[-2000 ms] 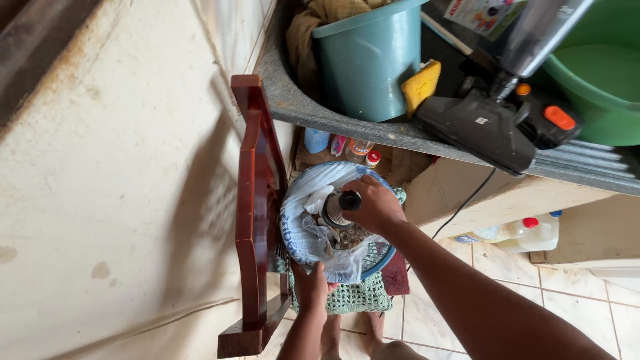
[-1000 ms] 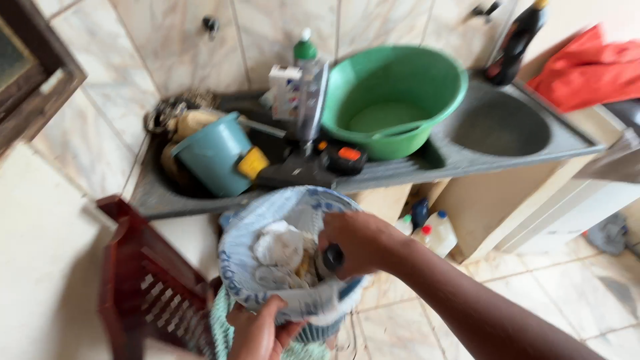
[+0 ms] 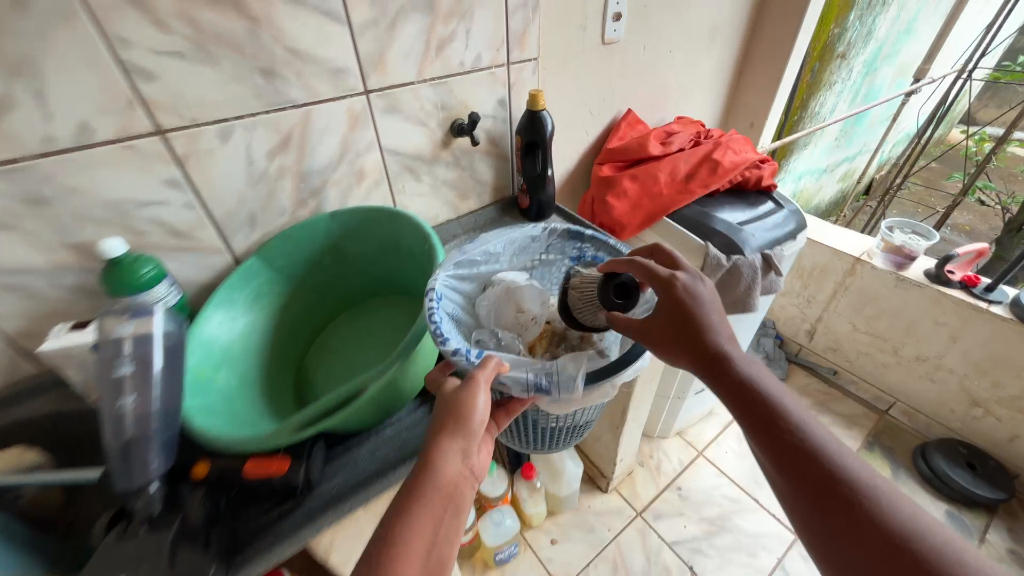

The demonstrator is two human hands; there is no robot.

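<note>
My left hand (image 3: 472, 408) grips the near left rim of a gray plastic waste basket (image 3: 552, 426), lined with a printed plastic bag (image 3: 544, 378). Between the fingertips of my right hand (image 3: 668, 308) is a pleated vacuum filter (image 3: 586, 298) with a black end cap, tilted just above the basket's opening. Crumpled clear plastic (image 3: 514, 306) and loose, dirty refuse lie inside the bag. The lower part of the basket hangs beside the sink counter's front edge.
A green basin (image 3: 312, 328) stands on the dark counter, left of the basket. Behind are a black bottle (image 3: 534, 160) and a red cloth (image 3: 680, 172) on a lidded bin. A clear vacuum dust cup (image 3: 140, 396) is at left; several bottles (image 3: 528, 496) stand below on the floor.
The view has swung strongly to the right. The basket, held low near the floor and chair two seconds ago, is now up by the sink's right part. The filter remains in my right hand.
</note>
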